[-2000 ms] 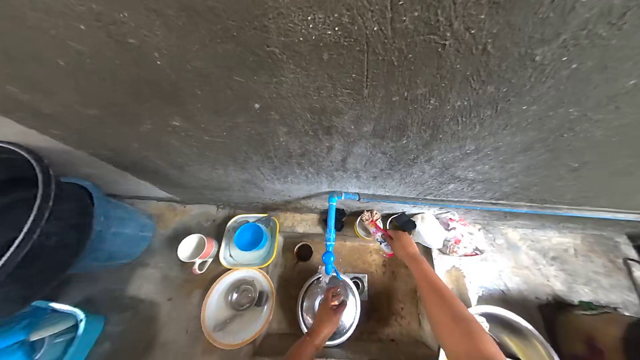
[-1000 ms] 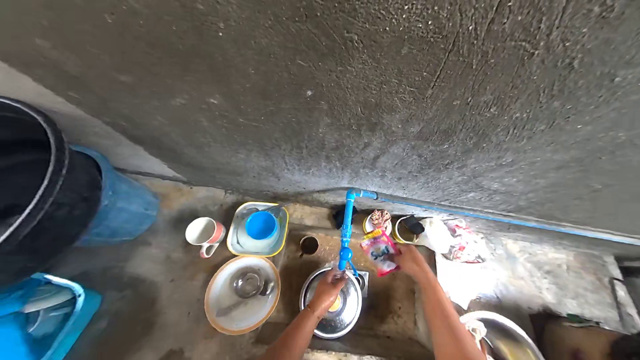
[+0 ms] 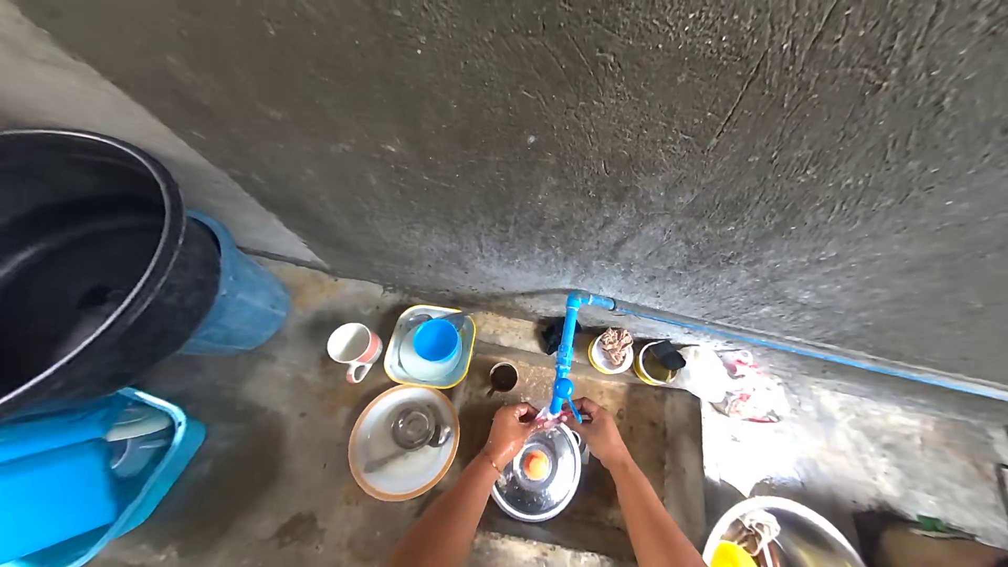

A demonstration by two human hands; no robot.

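Note:
Both hands meet just under the blue plastic tap (image 3: pixel 565 386), above a concrete basin. A small pink and clear plastic packet (image 3: pixel 545 419) is pinched between them at the spout. My left hand (image 3: pixel 510 431) grips its left side, with wet fingers. My right hand (image 3: pixel 596 431) is at its right side, beside the tap's lever. Below them a round, shiny metal lid (image 3: pixel 543 492) with an orange knob lies in the basin, perhaps on a pot; what is beneath it is hidden. A small dark cup (image 3: pixel 502 377) stands in the basin's upper left corner.
Left of the basin are a white plate (image 3: pixel 378 472) with glassware, a tray (image 3: pixel 394 370) with a blue bowl (image 3: pixel 436 340), and a mug (image 3: pixel 351 344). Large tubs (image 3: pixel 150 315) stand farther left. Small tubs (image 3: pixel 610 368) and plastic bags (image 3: pixel 748 386) line the wall; a metal basin (image 3: pixel 819 524) is lower right.
My right hand has moved left with the packet, from beside the tap to under its spout. My left hand, earlier over the metal lid, is now at the packet too.

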